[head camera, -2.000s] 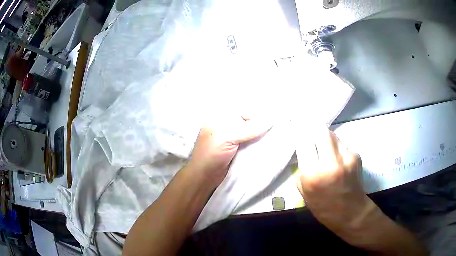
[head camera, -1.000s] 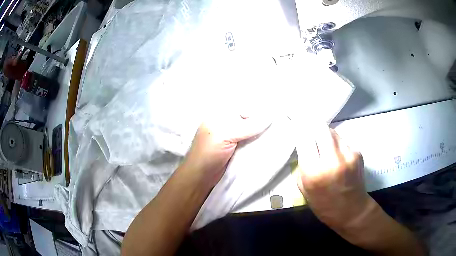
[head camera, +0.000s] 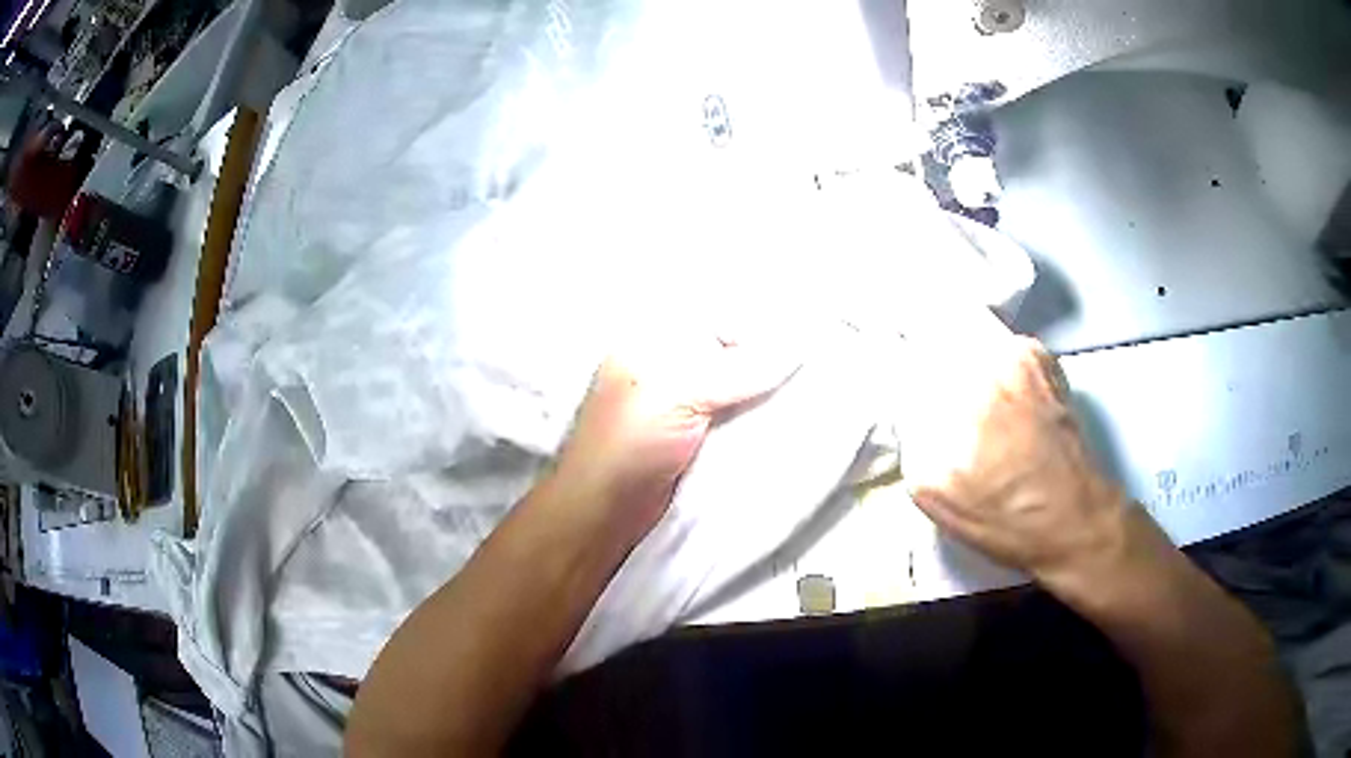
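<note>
A pale grey garment (head camera: 371, 326) spreads over the table left of the needle and hangs over the front edge; its middle is washed out by glare. My left hand (head camera: 645, 422) holds the cloth between thumb and fingers. My right hand (head camera: 1008, 459) grips the cloth edge below the presser foot area, its fingertips partly lost in glare. The presser foot and needle area (head camera: 966, 163) shows as a small metal cluster above my right hand. A curled white edge of cloth (head camera: 1008, 267) lies just below it.
The white sewing machine (head camera: 1126, 178) is at the right. Ruler ticks and a small yellowish tape mark (head camera: 815, 594) are along the front edge. At the left are a wooden edge (head camera: 222, 252), a round grey machine part (head camera: 33, 403) and a dark bottle with red (head camera: 116, 234).
My right hand has moved right and slightly up, with its wrist turned. The pointed cloth corner by the needle is now curled and rounded. My left hand is nearly still.
</note>
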